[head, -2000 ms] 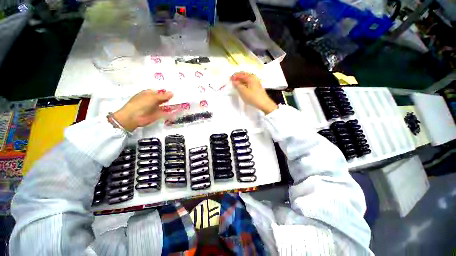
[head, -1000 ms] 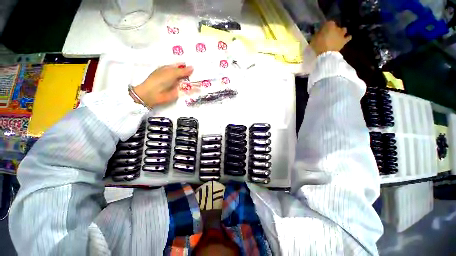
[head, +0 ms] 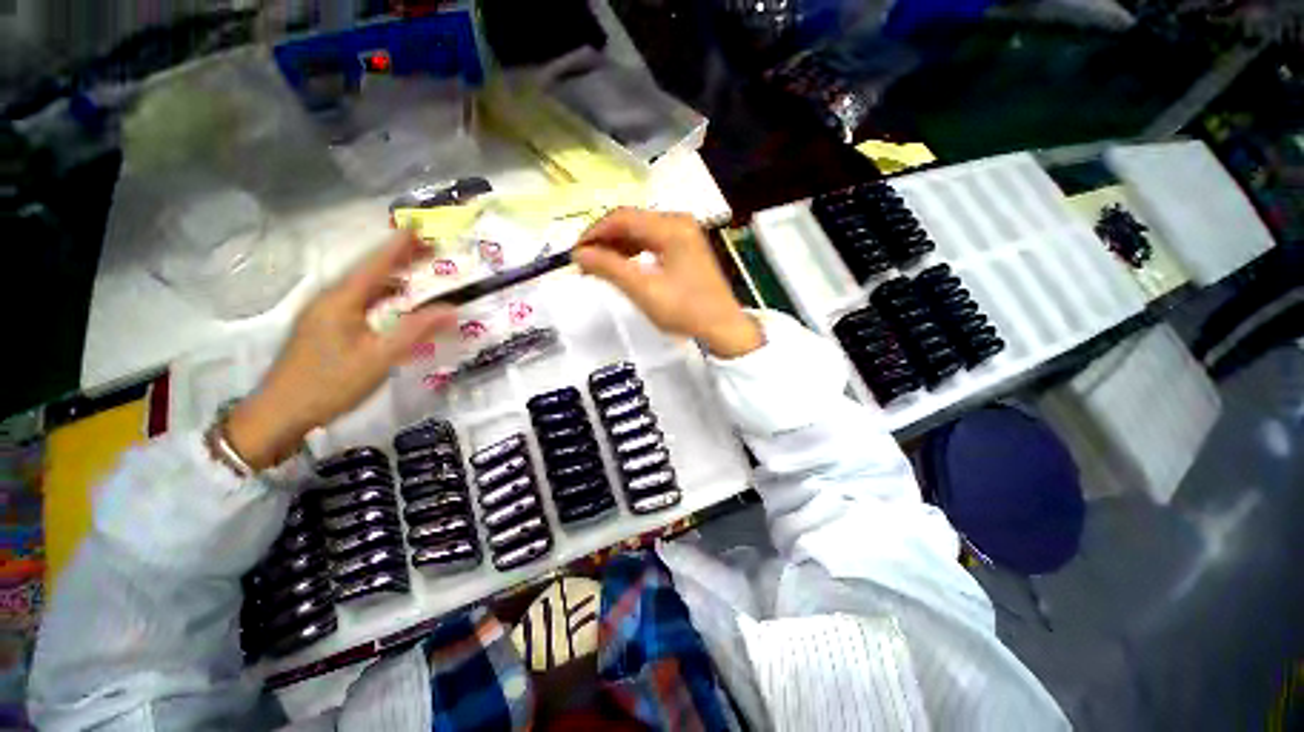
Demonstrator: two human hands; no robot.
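Observation:
My right hand (head: pixel 661 275) holds a slim black marker pen (head: pixel 518 275) by its right end, above the printed bags. My left hand (head: pixel 332 350) is blurred, its fingers apart around the pen's left end; no grip shows. Clear bags or a label sheet with red-pink round marks (head: pixel 473 330) lie below the pen. A strip of small dark parts (head: pixel 511 348) lies there too. The white blister tray (head: pixel 697 415) holds rows of glossy black housings (head: pixel 509 501) nearest me.
A clear round tub (head: pixel 215 250) stands back left, with yellow strips (head: pixel 565 143) behind the tray. A second white tray (head: pixel 1051 258) with black housings is at the right. A yellow sheet (head: pixel 93 472) is at the left. A dark blue round object (head: pixel 1005 486) shows below the second tray.
My right hand has come back from the far right, now with the black pen. My left hand has left the bags and risen toward the pen. The view has shifted and tilted.

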